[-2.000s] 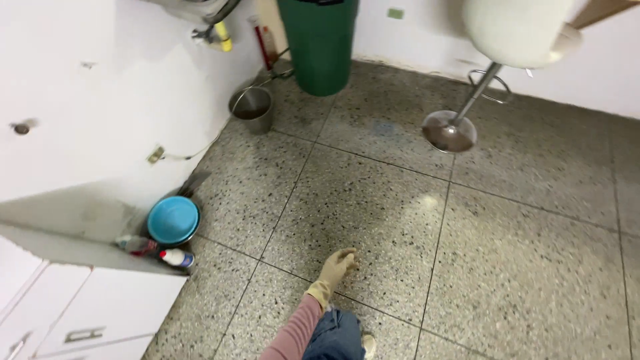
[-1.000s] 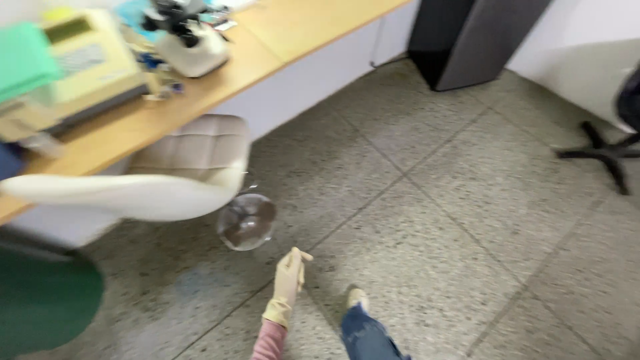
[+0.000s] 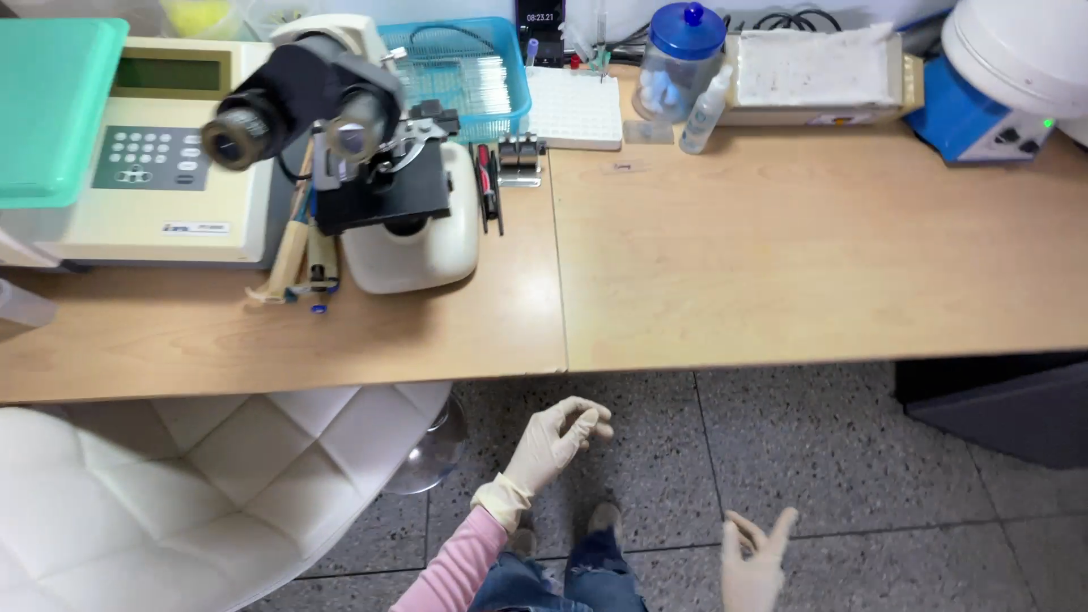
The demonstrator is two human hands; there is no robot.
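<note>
My left hand [image 3: 557, 442], in a cream latex glove, hangs over the floor just short of the bench's front edge; its fingers are loosely curled, and I see nothing in them. Lower right, my right hand [image 3: 755, 557], gloved too, has its fingers apart and holds nothing. On the wooden bench [image 3: 765, 255] stands a binocular microscope [image 3: 408, 246], with pipettes [image 3: 293, 255] beside its left side. Right of it lie a hand tally counter [image 3: 520, 160], a glass slide [image 3: 625, 167], a white rack [image 3: 576, 106] and a plastic dropper bottle [image 3: 705, 115].
A beige keypad analyzer [image 3: 170, 204] stands at the left, a blue basket of slides [image 3: 514, 76] behind the microscope. A blue-lidded jar [image 3: 667, 76], a box [image 3: 816, 72] and a centrifuge [image 3: 969, 110] line the back. A white padded chair [image 3: 255, 476] juts under the bench's left front.
The view has swung from the floor to the bench, now seen close in front. My right hand has come into view at the lower right.
</note>
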